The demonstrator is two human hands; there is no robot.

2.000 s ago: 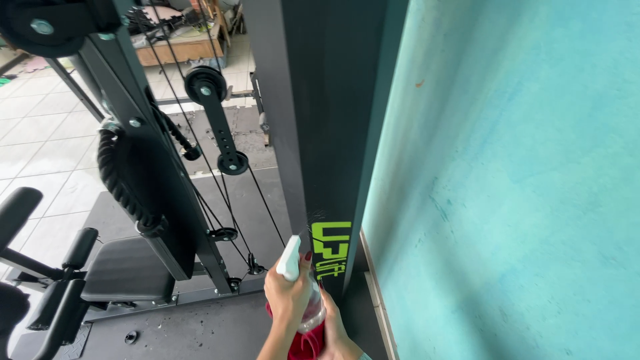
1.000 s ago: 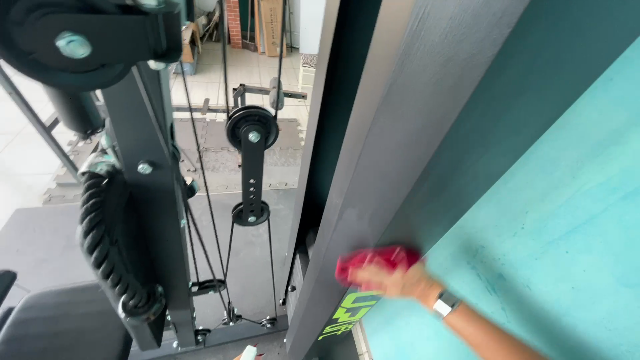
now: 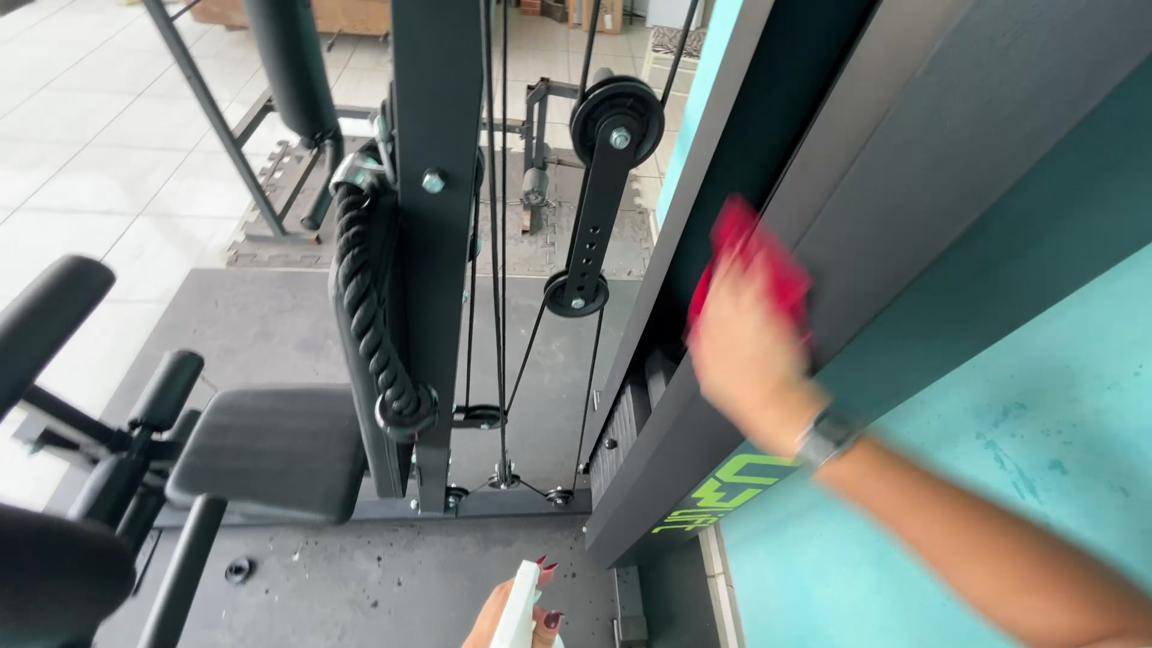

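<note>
My right hand (image 3: 751, 346), blurred, presses a red cloth (image 3: 765, 261) against the dark metal upright panel (image 3: 864, 207) of a cable weight machine. A watch (image 3: 826, 436) is on that wrist. Low in the view, my left hand (image 3: 522, 607) holds a spray bottle by its white trigger head (image 3: 516, 612); the rest of the bottle is out of sight. Green lettering (image 3: 724, 490) marks the panel's lower part, below my right hand. Beside the panel, weight plates (image 3: 621, 441) show within the frame.
Left of the panel hang cables and a pulley bracket (image 3: 598, 198). A black rope attachment (image 3: 364, 297) hangs by a dark post. A padded seat (image 3: 270, 450) and roller pads stand at the left. The turquoise wall (image 3: 1017, 450) is close on the right. A small black ring (image 3: 239, 569) lies on the floor.
Two seconds ago both hands were together at the spray bottle near the lettering. My right hand has since taken the red cloth up the panel, and my left hand stays low with the bottle.
</note>
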